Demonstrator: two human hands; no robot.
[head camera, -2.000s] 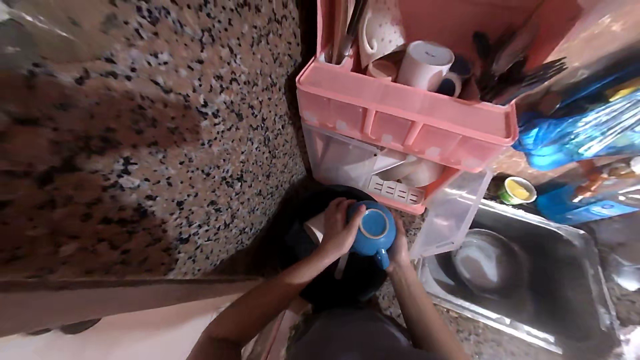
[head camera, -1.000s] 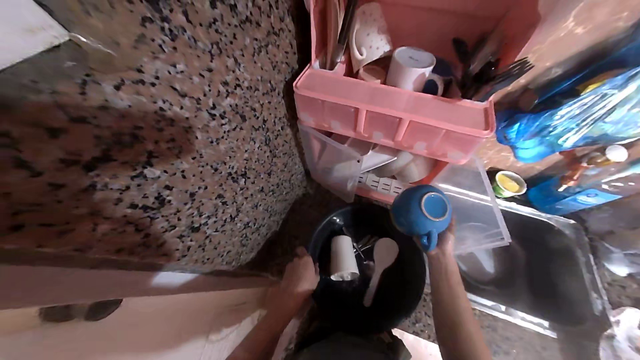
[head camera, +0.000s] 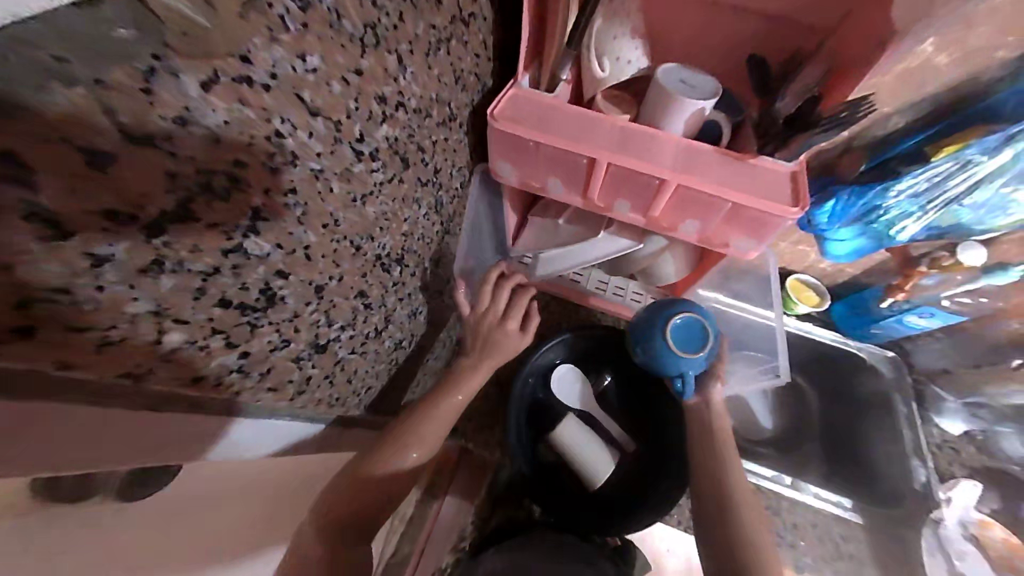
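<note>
My right hand (head camera: 712, 376) holds a blue ceramic mug (head camera: 668, 336) with its base facing the camera, over the right rim of a black basin (head camera: 532, 472). Inside the basin lie a white plastic spoon (head camera: 572, 386) and a white cup (head camera: 582, 450). My left hand (head camera: 500, 316) has its fingers spread at the lower left edge of the pink dish rack (head camera: 640, 172), by its clear plastic door (head camera: 478, 232); whether it touches the door is unclear. White dishes (head camera: 588, 250) stand on the rack's lower level. On the upper level are a white mug (head camera: 680, 100) and dark cutlery (head camera: 800, 112).
A metal sink (head camera: 848, 424) lies to the right, partly behind the rack's other clear door (head camera: 756, 328). Beside it are a small green cup (head camera: 804, 294) with something yellow and a blue bottle (head camera: 896, 316). A speckled stone surface (head camera: 320, 200) fills the left.
The blue mug was between both hands two seconds ago; now only my right hand has it. My left hand has moved from the basin's left side up to the rack's lower left edge.
</note>
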